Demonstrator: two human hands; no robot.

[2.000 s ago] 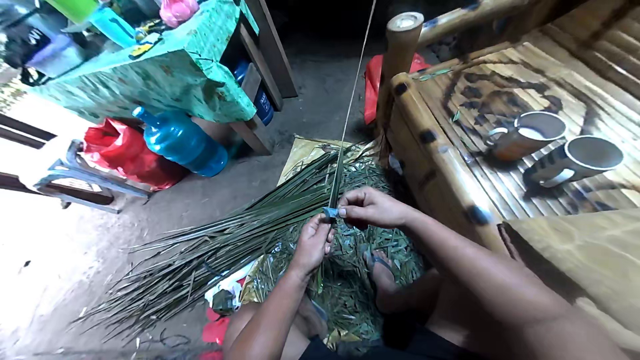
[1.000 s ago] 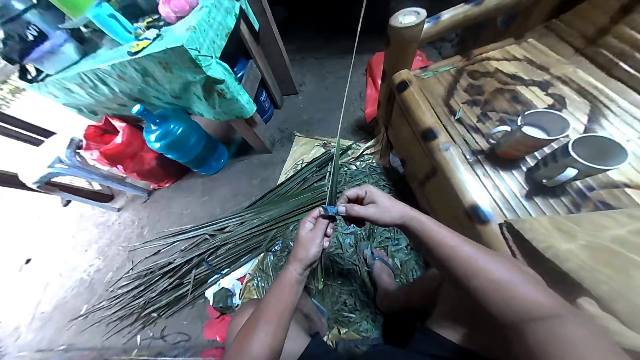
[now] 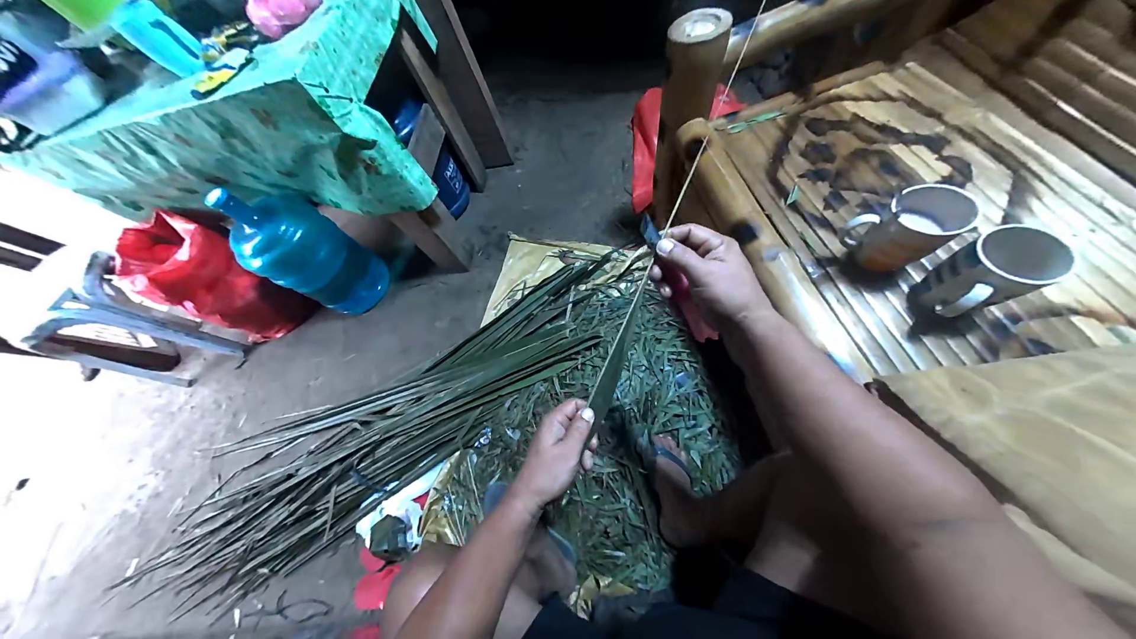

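Observation:
A long green palm leaf strip (image 3: 614, 355) runs taut between my hands. Its lower part is pinched by my left hand (image 3: 559, 448), low at the centre. Up and to the right, my right hand (image 3: 706, 266) grips a small dark blade-like tool (image 3: 650, 232) against the leaf; how far the tool extends inside the fingers is hidden. From my right hand a thin pale midrib (image 3: 701, 160) stretches up past the bamboo post. A bundle of long palm leaves (image 3: 382, 426) lies left of my hands, partly over a heap of leaf shreds (image 3: 683, 399) around my feet.
At right a bamboo bench (image 3: 799, 284) bears two mugs (image 3: 923, 226), (image 3: 1012, 266). A blue water bottle (image 3: 306, 253) and a red bag (image 3: 200, 275) rest on the floor at left, beside a table with a green cloth (image 3: 222, 133). A bamboo post (image 3: 688, 98) stands ahead.
My hands were close together around the leaf in both earlier frames. Now they are apart, the right one farther up and right, the left one lower, with the leaf stretched between them.

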